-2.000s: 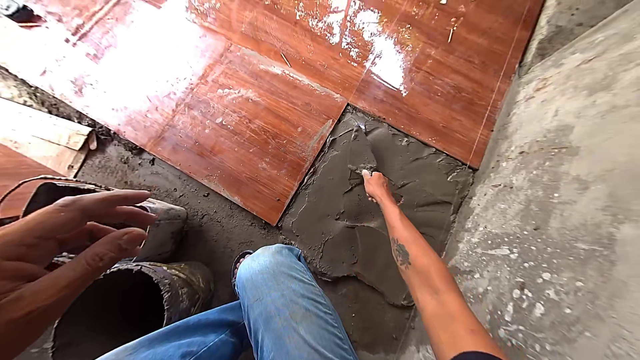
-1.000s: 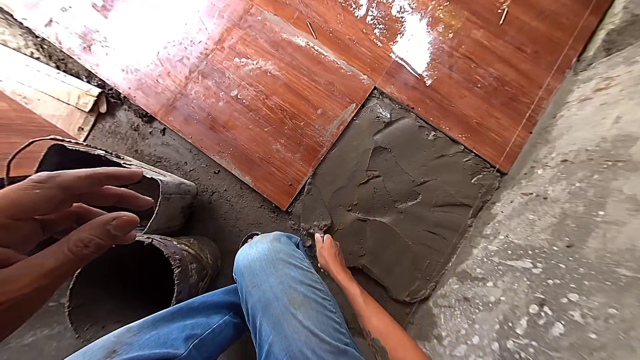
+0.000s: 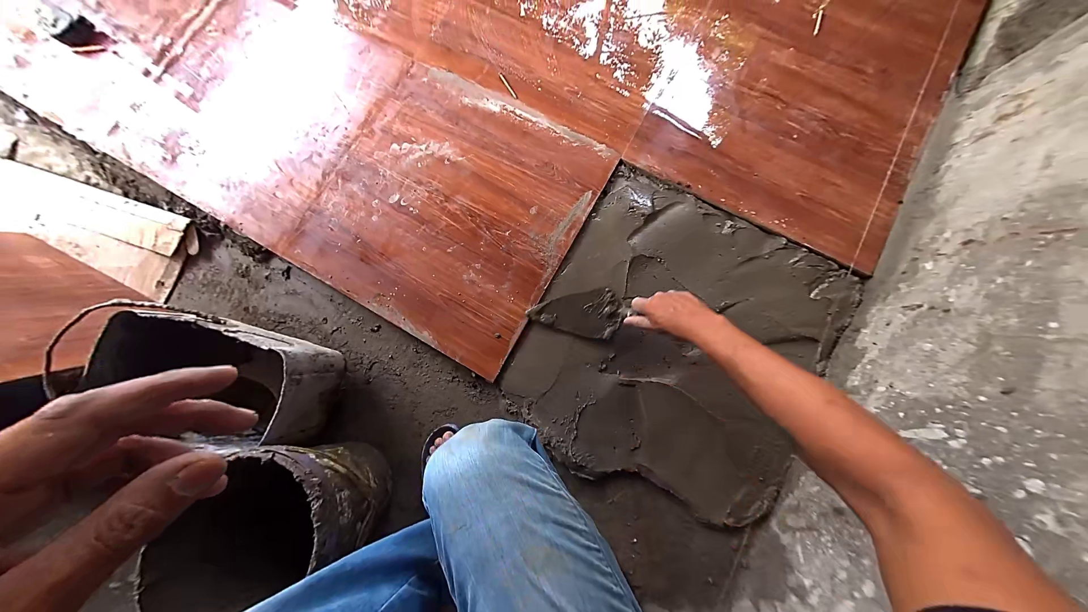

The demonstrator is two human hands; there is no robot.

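Observation:
My right hand (image 3: 676,316) grips the handle of a mortar-coated trowel (image 3: 578,313), whose blade lies flat on the wet mortar bed (image 3: 705,425). The blade's tip is at the edge of a glossy wood-patterned tile (image 3: 450,221). Ridges and shallow swirls mark the grey mortar, which fills the corner between the laid tiles and the concrete wall. My left hand (image 3: 127,459) is raised at the lower left, fingers apart and holding nothing, above the bucket openings.
A squarish container with a wire handle (image 3: 310,391) and a round mortar-crusted bucket (image 3: 348,501) stand at the left. Behind them lie pale boards or cardboard (image 3: 102,221). A rough concrete wall (image 3: 1003,340) rises on the right. My jeans-clad knee is between buckets and mortar.
Two seconds ago the trowel was near the upper corner of the mortar; a second ago my right hand was at its lower left edge. Now it is farther up, beside the tile edge.

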